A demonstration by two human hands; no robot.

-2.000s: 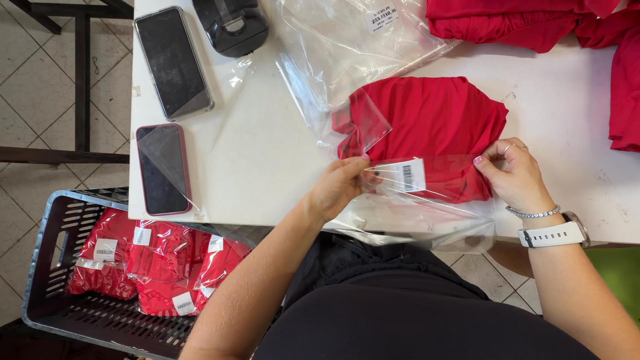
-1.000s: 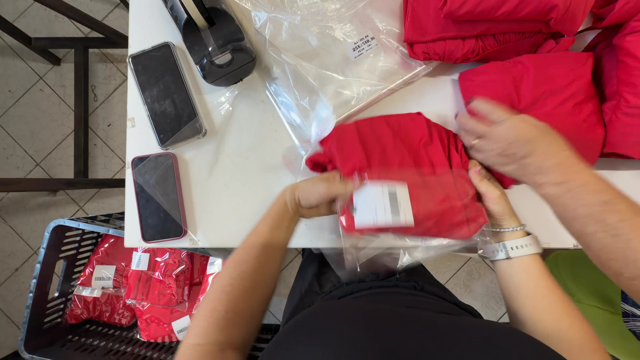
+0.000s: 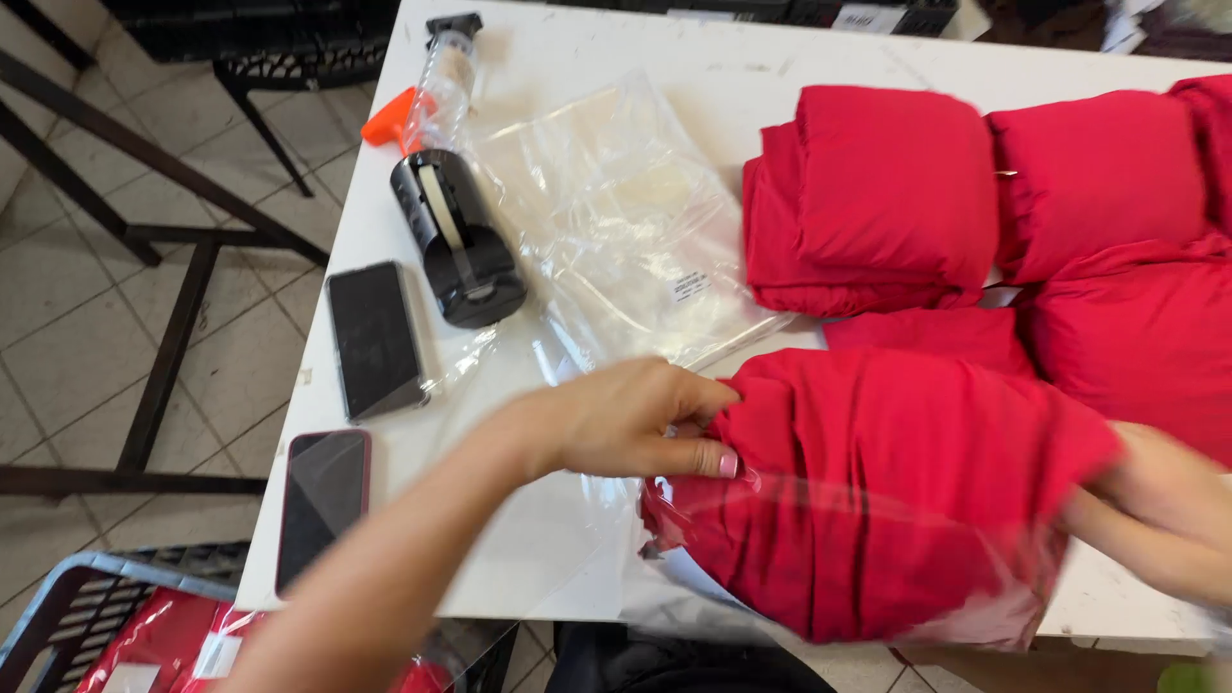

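A folded red garment (image 3: 866,481), partly inside a clear plastic bag (image 3: 924,597), lies at the near edge of the white table. My left hand (image 3: 654,423) grips the garment's left end and the bag's film between thumb and fingers. At the garment's right end is my right hand (image 3: 1155,510), blurred, its fingers partly hidden behind or under the fabric. More folded red garments (image 3: 890,192) sit in stacks behind and to the right. Flat clear plastic bags (image 3: 635,212) with a printed label lie beyond my left hand.
A black tape dispenser (image 3: 457,241), an orange-handled tool (image 3: 393,120) and two phones, one black (image 3: 375,342) and one red-edged (image 3: 322,505), line the table's left side. Below, at lower left, a plastic crate (image 3: 48,616) holds bagged red garments (image 3: 144,635).
The bagged garment has been turned, and the white label seen on it earlier no longer shows. Both hands have shifted their hold. The view has swung toward the table's far side.
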